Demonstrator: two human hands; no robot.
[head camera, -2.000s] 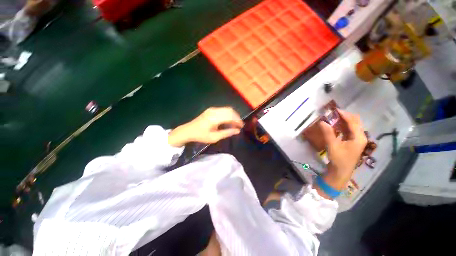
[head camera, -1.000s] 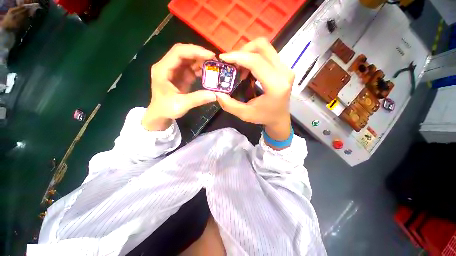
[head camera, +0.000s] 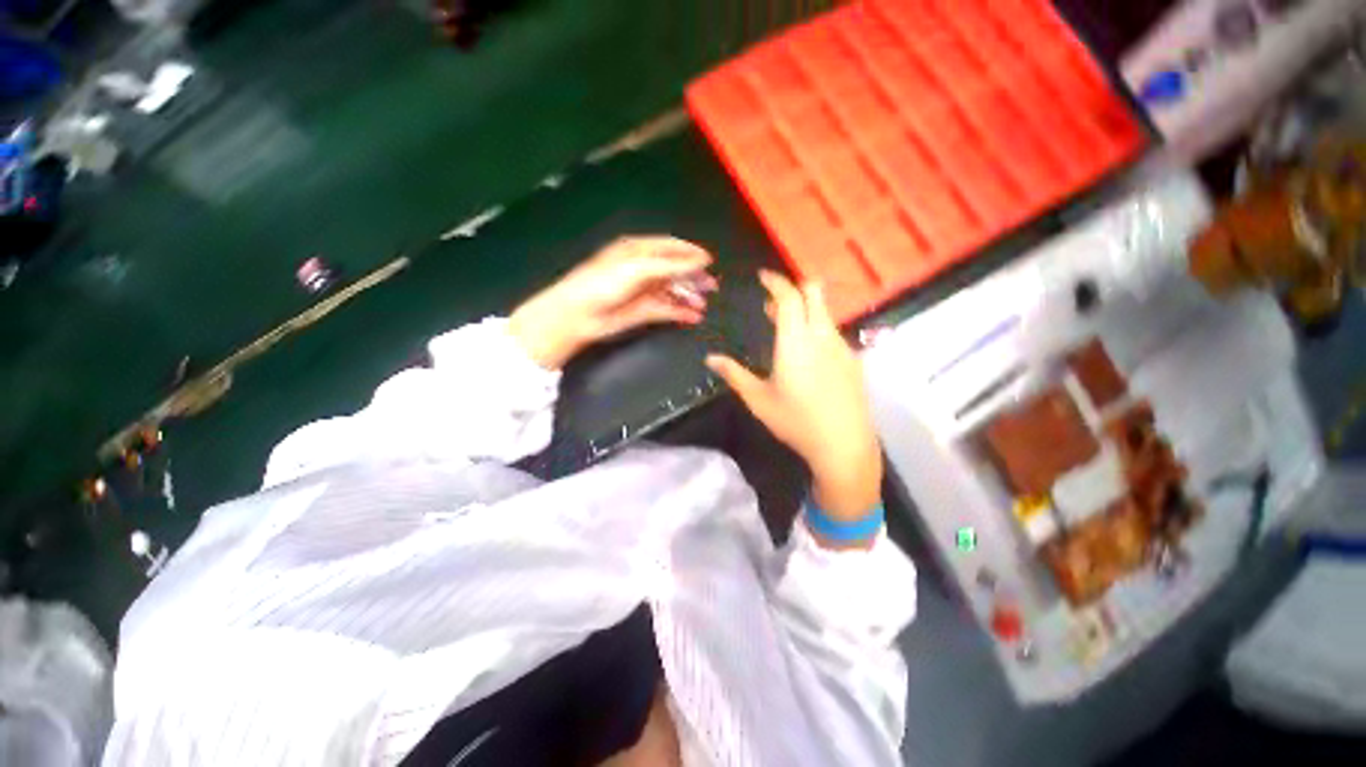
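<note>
My left hand holds a small smartwatch housing between thumb and fingers, over the dark green bench near its front edge. The housing is blurred and partly covered by the fingers. My right hand is to the right of it, apart from the housing, with thumb and fingers spread and nothing visible in it. A blue band is on the right wrist.
An orange-red blister tray lies beyond my right hand. The white press bed at right bears brown fixture blocks, a red button and a green button. Another small housing lies on the green belt at left.
Both hands held the housing together a second ago. Now my right hand has let go and moved right, while my left hand keeps it. The view has shifted and blurred.
</note>
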